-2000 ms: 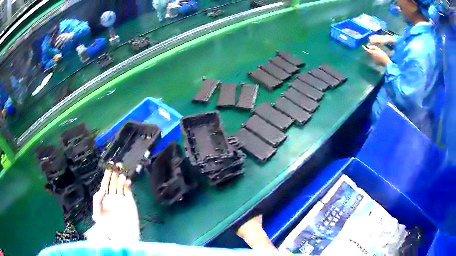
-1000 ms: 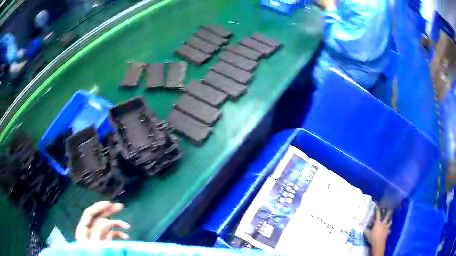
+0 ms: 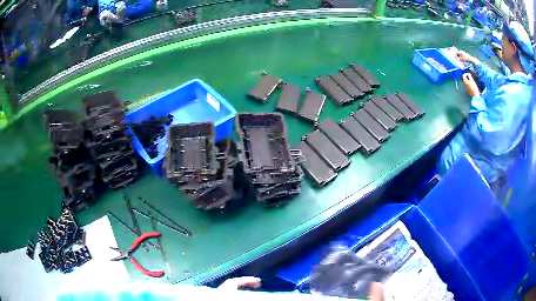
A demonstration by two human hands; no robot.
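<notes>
A dark, blurred part with a shiny, bag-like surface (image 3: pixel 347 271) is at the bottom, over the near edge of the open blue box (image 3: pixel 464 206). My right hand (image 3: pixel 377 291) is at its lower right edge and grips it; the hand is mostly cut off by the frame. My left hand (image 3: pixel 241 283) shows small above the blue sleeve, left of the part and apart from it; its grip is unclear. Printed paper (image 3: pixel 405 264) lies in the box. Open black housings stand stacked on the green bench, in a right pile (image 3: pixel 264 147) and a left pile (image 3: pixel 191 153).
A blue bin (image 3: pixel 203 111) with small black parts stands behind the stacks. More housings (image 3: pixel 109 138) are at left. Red-handled pliers (image 3: pixel 141 250), thin rods and small components (image 3: pixel 62 241) lie near. Flat dark units (image 3: pixel 317 159) lie in rows. A person in blue works at right.
The view has swung back left. The right hand has moved from the box's far right side to the near edge, now with the dark part. The open left hand has dropped low and moved right.
</notes>
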